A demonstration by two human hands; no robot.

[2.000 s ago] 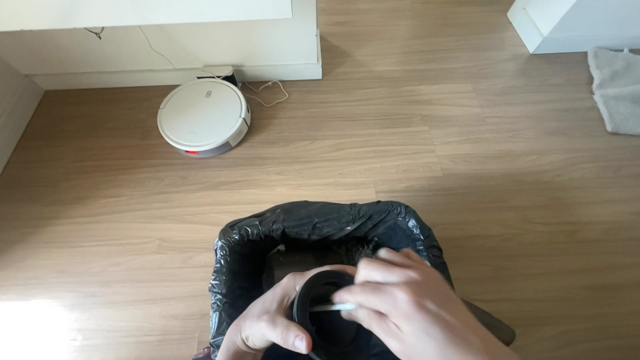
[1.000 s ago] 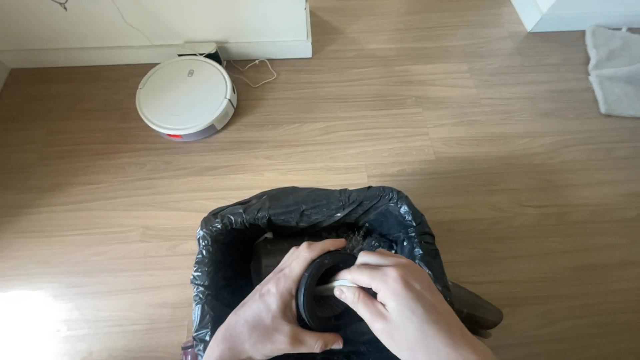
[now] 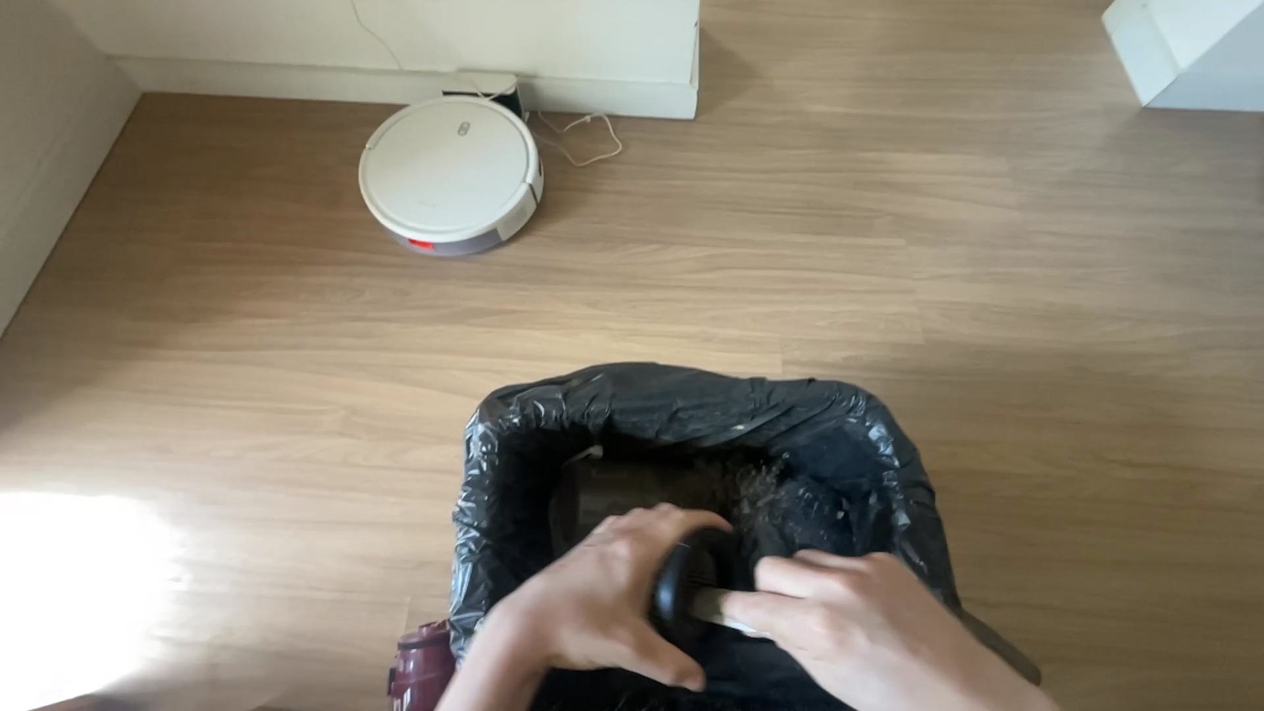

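A round black plastic part [image 3: 681, 588], hollow and ring-shaped, is held over the bin by my left hand [image 3: 607, 592], its fingers and thumb around the rim. My right hand [image 3: 849, 617] grips a thin whitish stick-like tool [image 3: 726, 610], whose far end reaches into the opening of the black part; that tip is hidden. Below both hands is a bin lined with a black plastic bag [image 3: 691, 395]. Inside it lie grey dust and debris [image 3: 765, 494] and a dark, partly see-through object [image 3: 632, 486], mostly in shadow.
A white robot vacuum [image 3: 449, 168] sits at its dock by the wall, with a thin cable [image 3: 592, 158] on the wood floor. A dark red plastic object [image 3: 423, 664] stands against the bin's left side. A dark elongated thing [image 3: 1002, 647] shows at its right. A white wall corner [image 3: 1175, 59] is at upper right.
The round black part has tilted, so its opening now faces more toward my right hand. The whitish tool stays in my right hand at the opening.
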